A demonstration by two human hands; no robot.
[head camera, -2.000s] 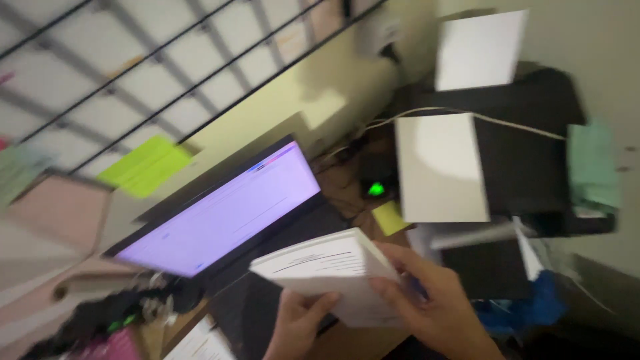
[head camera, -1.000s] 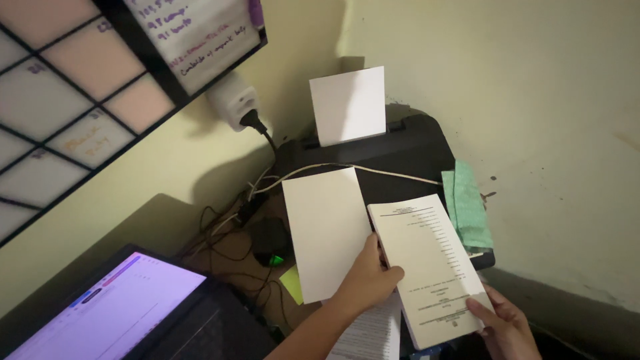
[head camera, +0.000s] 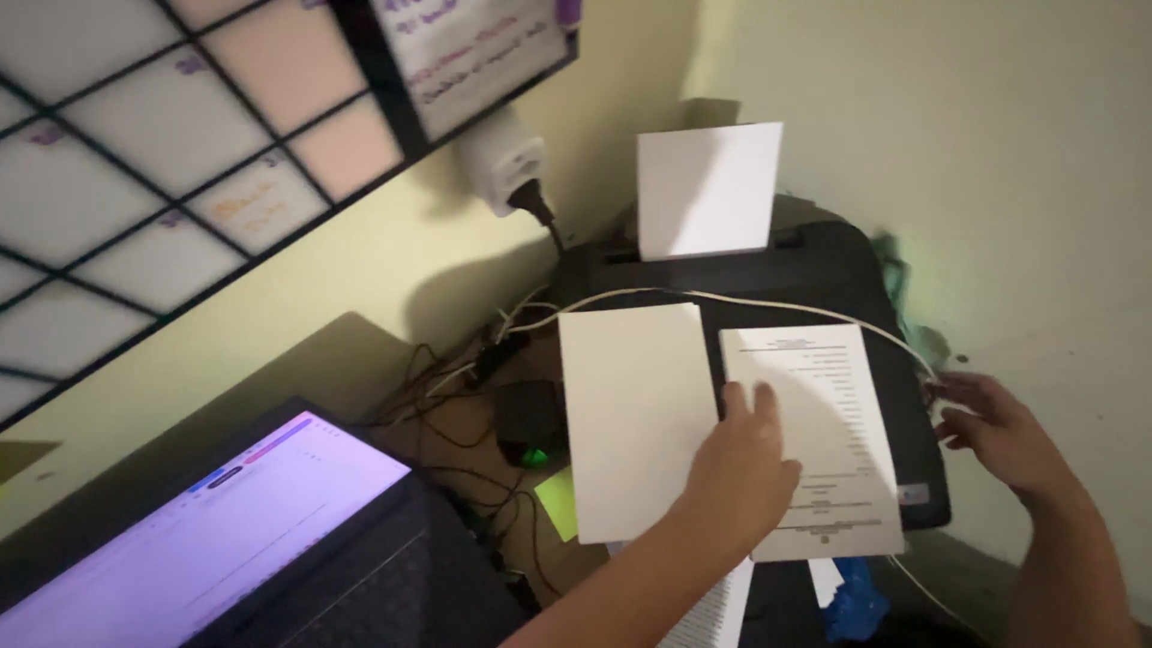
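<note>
A printed stack of paper [head camera: 832, 423] lies on the right of a black printer's lid [head camera: 720, 351]. My left hand [head camera: 751, 459] is over its left edge, fingers apart, touching or just above the top sheet. Beside it on the left lies a blank stack of paper [head camera: 639, 432]. My right hand [head camera: 985, 423] is at the printer's right side, its fingers near a white cable [head camera: 792, 306] that crosses the lid; whether they grip it is unclear. A green cloth [head camera: 895, 279] hangs partly hidden behind the printer's right edge. Blank paper [head camera: 706, 193] stands upright in the rear feed.
An open laptop [head camera: 225, 531] is at the lower left. Tangled cables [head camera: 441, 405] and a black device with a green light [head camera: 531, 423] lie left of the printer. A plugged wall socket [head camera: 508, 162] sits below a wall planner [head camera: 180, 135]. Printed sheets [head camera: 720, 612] and blue plastic [head camera: 855, 603] show below.
The printed stack, held in both hands before, now lies on the printer lid. My right hand has moved off it to the printer's right side. The green cloth has shifted back from the right front.
</note>
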